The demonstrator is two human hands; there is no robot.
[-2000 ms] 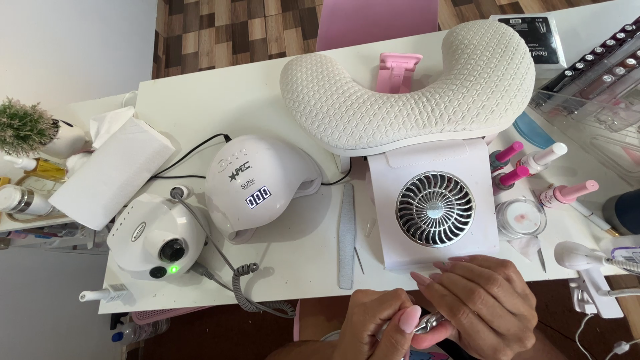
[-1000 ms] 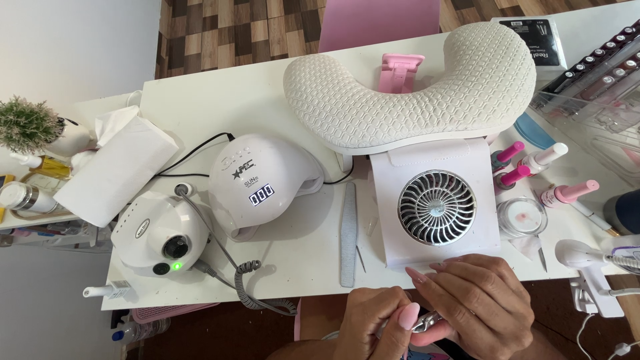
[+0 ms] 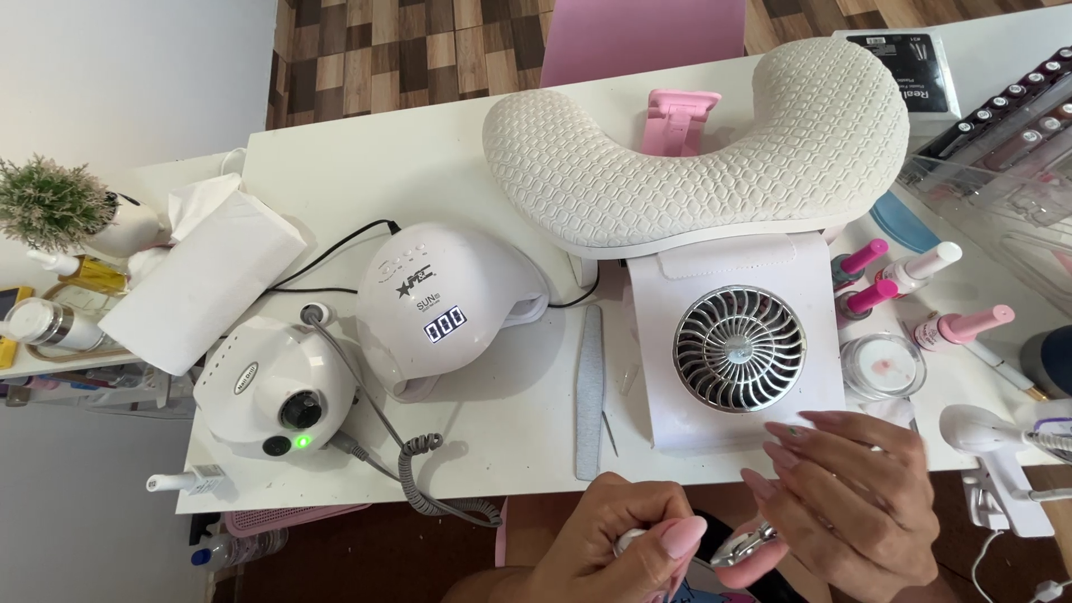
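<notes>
My left hand (image 3: 620,540) is closed around a small thing with a rounded white end (image 3: 628,541), mostly hidden by the fingers; its thumb has a long pink nail. To its right, my right hand (image 3: 846,502) has its fingers bent below the silver-grilled fan of the nail dust collector (image 3: 739,348). A shiny silvery piece (image 3: 744,546) lies along the right thumb; whether it is a decorated nail or a held thing, I cannot tell. The two hands are slightly apart. A grey nail file (image 3: 590,394) and a thin metal tool (image 3: 610,433) lie left of the dust collector.
A white nail lamp (image 3: 448,301) and a nail drill unit (image 3: 276,389) with a coiled cord stand at left. Behind the dust collector is a curved textured armrest (image 3: 703,193). Nail polish bottles (image 3: 963,327) and a glass jar (image 3: 883,366) stand at right, near a clipped-on white lamp (image 3: 988,452).
My hands were together around the silvery piece; now they are apart, with the right hand moved to the right and its fingers more spread.
</notes>
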